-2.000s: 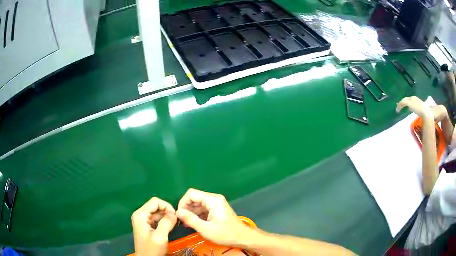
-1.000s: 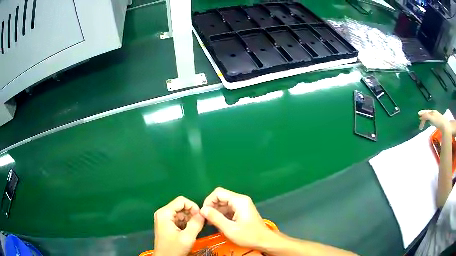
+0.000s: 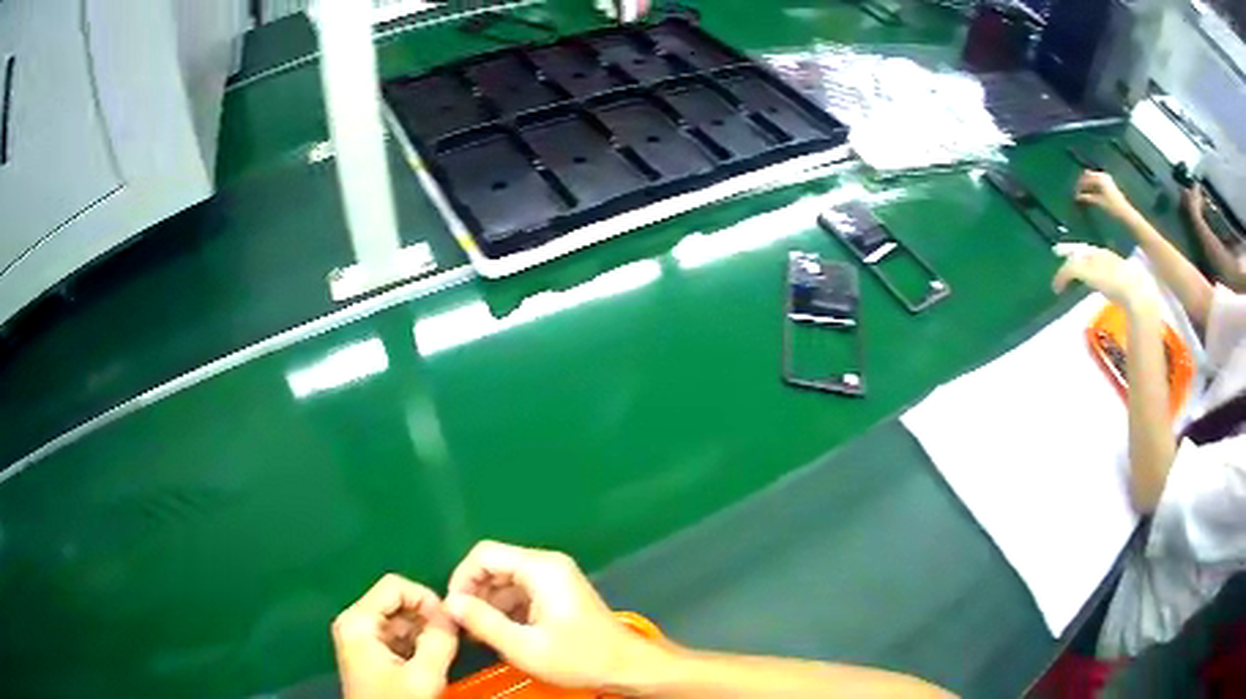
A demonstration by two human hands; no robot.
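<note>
My left hand [image 3: 396, 635] and my right hand [image 3: 526, 615] are at the bottom, left of centre, fingers curled and fingertips meeting in a pinch. The small part between the fingertips is hidden now; only a tiny dark speck shows there in the earliest frame. An orange parts bin [image 3: 640, 625] lies under my right hand and wrist, mostly covered and cut off by the lower edge. Two black phone middle frames [image 3: 824, 325] [image 3: 913, 284] lie on the green conveyor belt [image 3: 588, 396], right of centre, away from my hands.
Beyond the belt are a black blister tray [image 3: 615, 130], crumpled clear plastic [image 3: 895, 109], a white post [image 3: 358, 150] and a pale machine housing [image 3: 103, 123]. At right, a white sheet [image 3: 1018, 437], a second orange bin [image 3: 1110, 341] and a person's arms [image 3: 1151, 396]. More phone frames [image 3: 1025, 205] lie beyond.
The view has shifted. The phone frames have moved left relative to the black tray, and the far-left frame is out of view. My hands keep the same pinch. Another hand shows at right.
</note>
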